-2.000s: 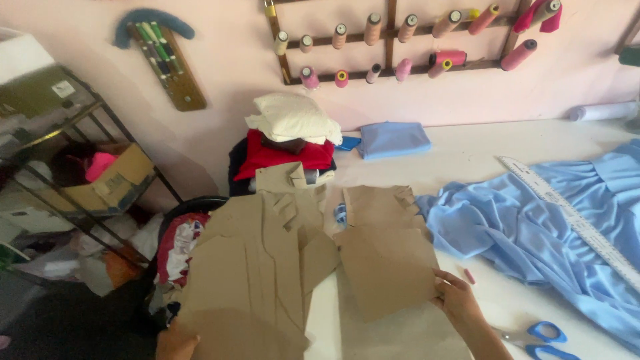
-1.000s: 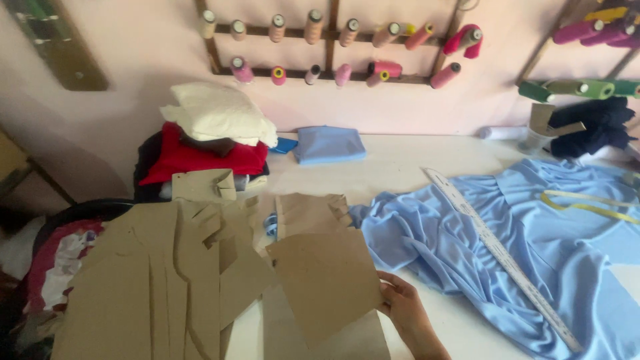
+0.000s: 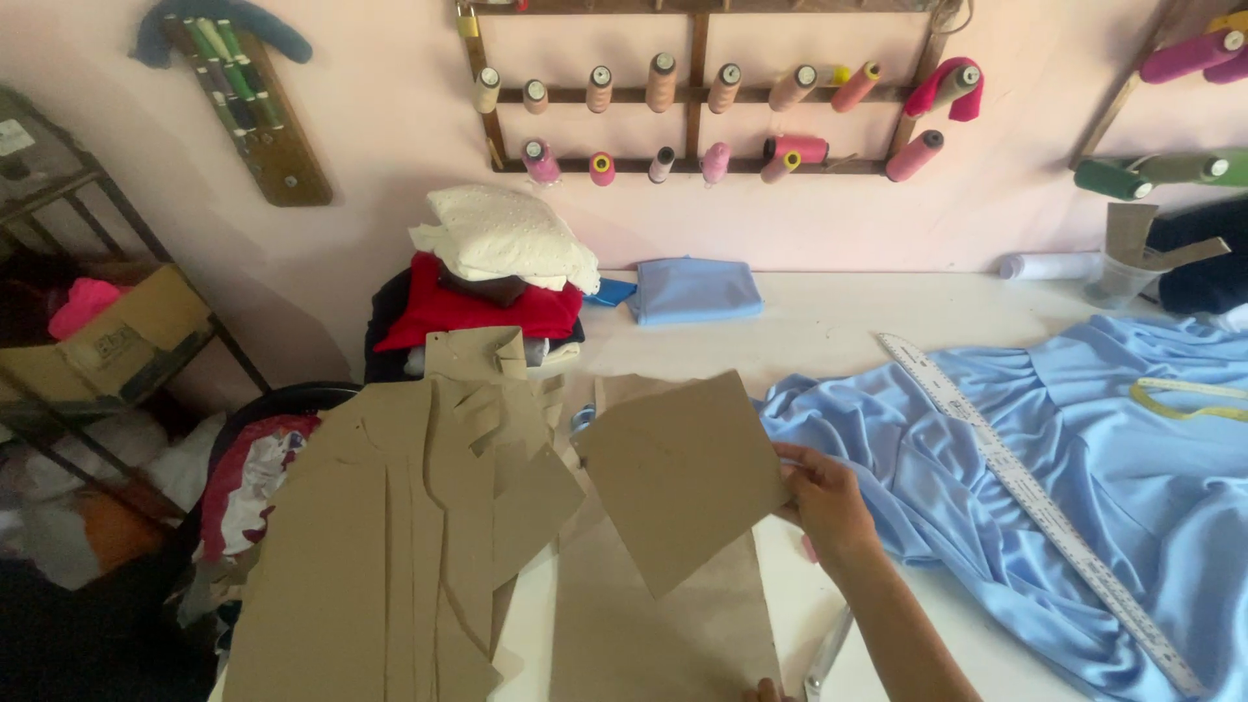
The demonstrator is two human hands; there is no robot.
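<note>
My right hand (image 3: 829, 502) pinches the right edge of a roughly square brown paper pattern piece (image 3: 678, 478), lifted and tilted over a longer brown paper piece (image 3: 663, 624) on the white table. At the bottom edge, only a few fingertips of my left hand (image 3: 767, 693) show, by the lower right corner of that longer piece; their grip is hidden. Several overlapping brown paper pattern pieces (image 3: 341, 507) spread out to the left. A metal blade (image 3: 829, 648) lies below my right forearm, partly out of view.
Crumpled light blue fabric (image 3: 975, 468) lies at right under a long white ruler (image 3: 1043, 517) and a yellow tape measure (image 3: 1180, 409). Folded blue cloth (image 3: 697, 291) and a stack of fabrics (image 3: 487, 292) sit near the wall. Thread racks (image 3: 697, 97) hang above; a black tub (image 3: 263, 400) stands left.
My right hand has raised and turned the square paper piece. My left hand, at the lower left pieces two seconds ago, now shows at bottom centre-right. The view has swung right and partly back.
</note>
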